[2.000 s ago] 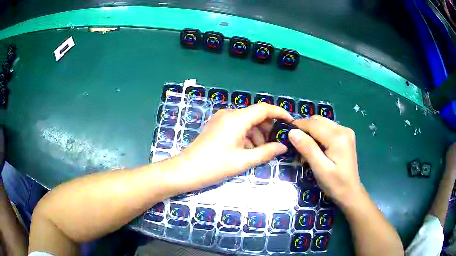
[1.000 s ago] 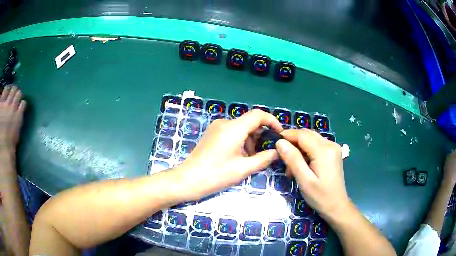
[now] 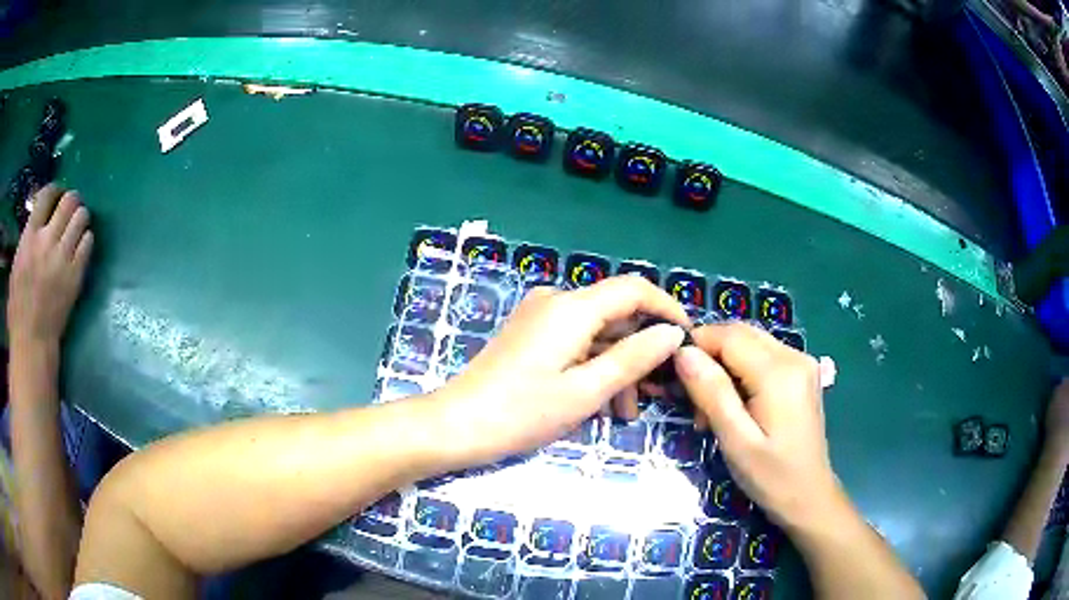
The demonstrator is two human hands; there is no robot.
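Observation:
My left hand [image 3: 563, 363] and my right hand [image 3: 756, 404] meet over the clear tray [image 3: 498, 577]. Their fingertips pinch a black display unit [image 3: 671, 342] between them. Only a dark edge of it shows; its dial face is hidden by the fingers. The tray holds rows of black units with coloured dials, such as one in the back row [image 3: 536, 263]. Strong white glare covers the tray's lower middle, and my hands hide its centre. Pockets along the near edge look empty.
Several black units [image 3: 589, 151] stand in a row along the bright green strip [image 3: 387, 67]. A white frame piece [image 3: 183, 124] lies at back left. Two small dark squares [image 3: 980, 437] lie at right. Another person's hand [image 3: 49, 264] is at the left edge by dark units [image 3: 47, 129].
The held unit has turned so its dial no longer shows. The other person's hand at left has come further into view. The view has shifted slightly.

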